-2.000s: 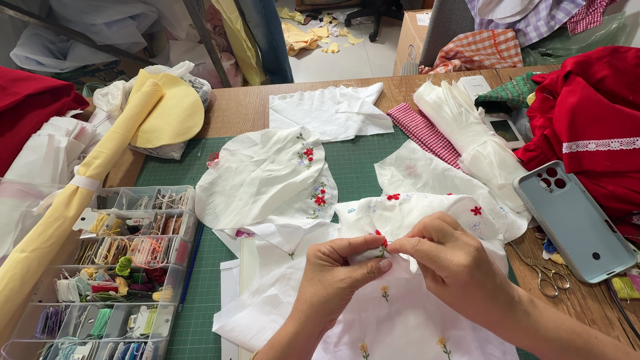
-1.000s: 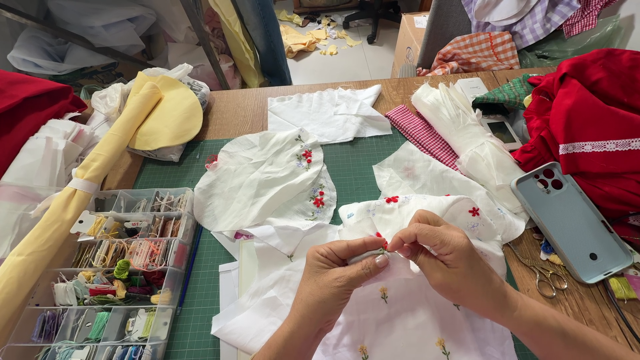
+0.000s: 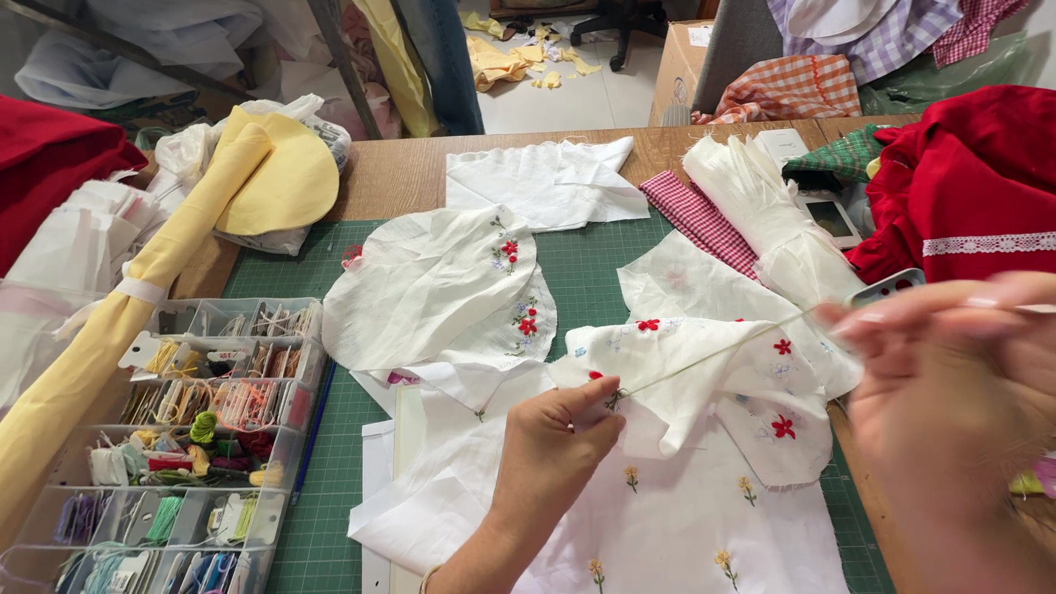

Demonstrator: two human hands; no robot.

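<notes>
White fabric embroidered with red flowers is pinched between the thumb and forefinger of my left hand. A green thread runs taut from the fabric beside those fingers up to my right hand, raised at the right and blurred. The right fingertips are closed on the thread; a needle cannot be made out clearly. White cloth with small yellow embroidered flowers lies below. A rounded white piece with red and blue embroidery rests to the left.
A compartment box of embroidery floss and a blue pen lie left on the green cutting mat. Rolled yellow fabric leans across the box. Red fabric with lace trim, red gingham and a phone are at right.
My right hand has moved away from my left, to the right, drawing the thread out long. The left hand still pinches the fabric, now lower and turned. The phone is now mostly hidden behind the right hand.
</notes>
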